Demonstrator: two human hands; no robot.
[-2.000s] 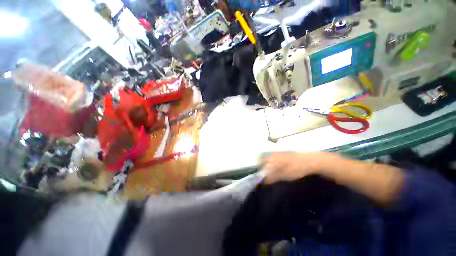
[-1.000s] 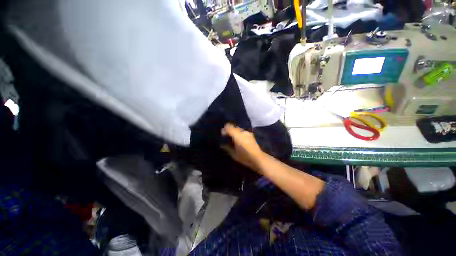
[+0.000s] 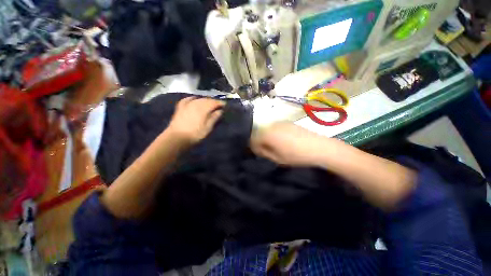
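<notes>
A large black garment piece (image 3: 215,178) lies over the table edge and my lap, its upper edge near the needle area (image 3: 257,92) of the sewing machine (image 3: 226,43). My left hand (image 3: 196,118) lies on the black cloth just left of and below the needle, fingers bent; whether it grips the cloth is unclear. My right hand (image 3: 277,143) is at the cloth's right edge below the needle, blurred, with its fingertips curled at the cloth. The light grey panel cannot be made out.
Scissors with red and yellow handles (image 3: 324,108) lie right of the needle. A black pouch (image 3: 406,80) lies farther right. The control panel (image 3: 339,35) is above. Red bags (image 3: 21,140) and a brown board (image 3: 81,140) are at left. Dark cloth (image 3: 156,43) hangs behind the machine.
The grey and white cloth has gone from view, and black cloth now lies before the machine. My left hand has come into view; my right hand is nearer the needle. The camera view has shifted.
</notes>
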